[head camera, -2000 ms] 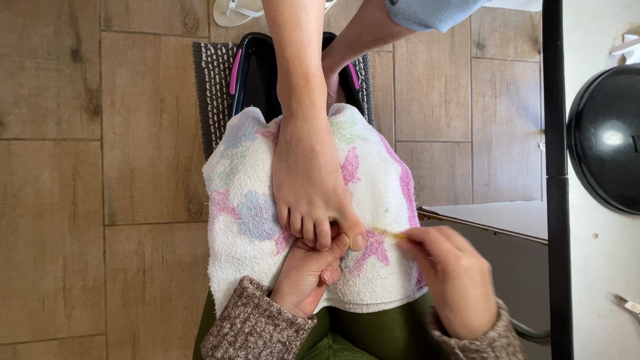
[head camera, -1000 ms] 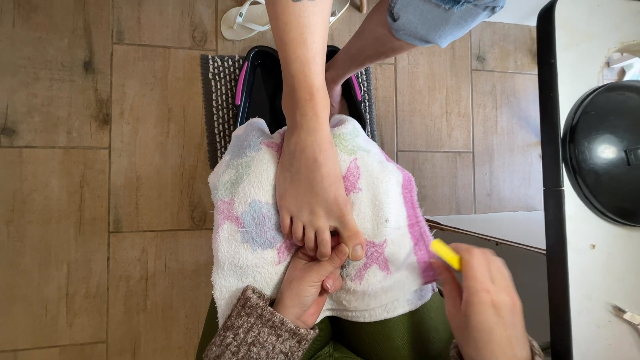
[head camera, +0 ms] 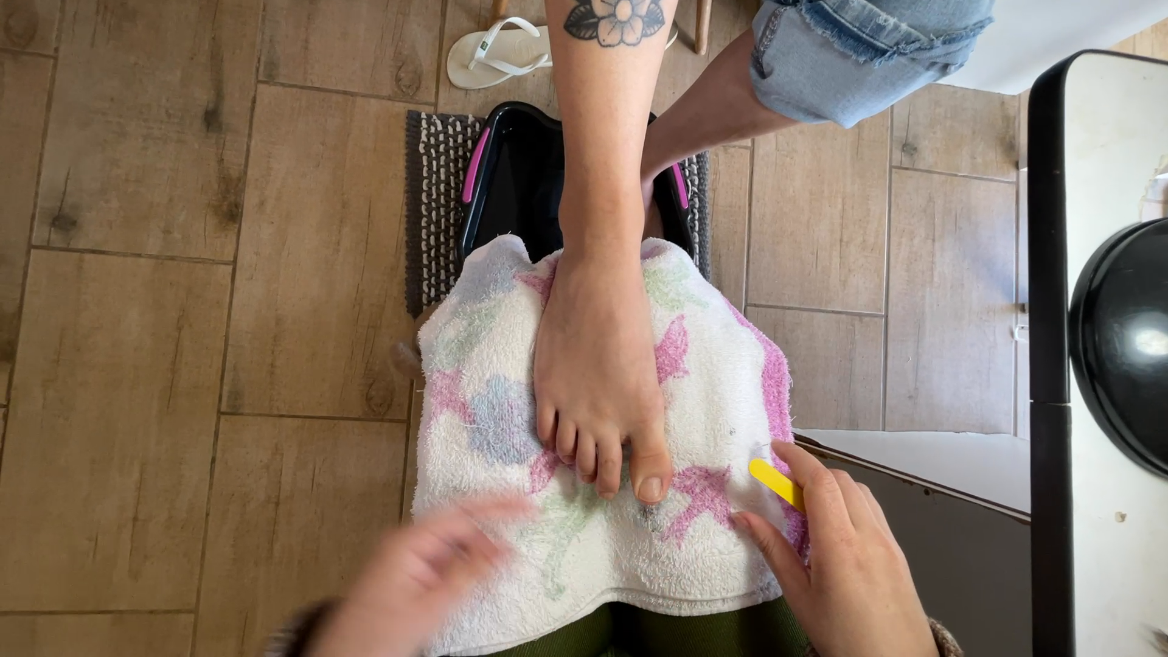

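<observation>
Another person's bare foot (head camera: 598,365) rests, toes toward me, on a white terry towel (head camera: 721,411) with pink, blue and green shapes, spread over my lap. My right hand (head camera: 835,538), at the towel's right edge, holds a yellow nail file (head camera: 776,484); its rounded end sticks out past my fingers toward the big toe, and the rest is hidden by the hand. My left hand (head camera: 433,566) is blurred over the towel's lower left, apart from the foot, with nothing visible in it.
Behind the towel, a black foot basin (head camera: 516,187) with pink handles stands on a woven mat (head camera: 438,182). A white flip-flop (head camera: 497,55) lies beyond. At right, a worn white table (head camera: 1113,566) with a black edge bears a glossy black round object (head camera: 1131,347).
My left hand has let go of the toes and moved back toward the lower left. My right hand, with the file, has moved away from the big toe since the earliest frame.
</observation>
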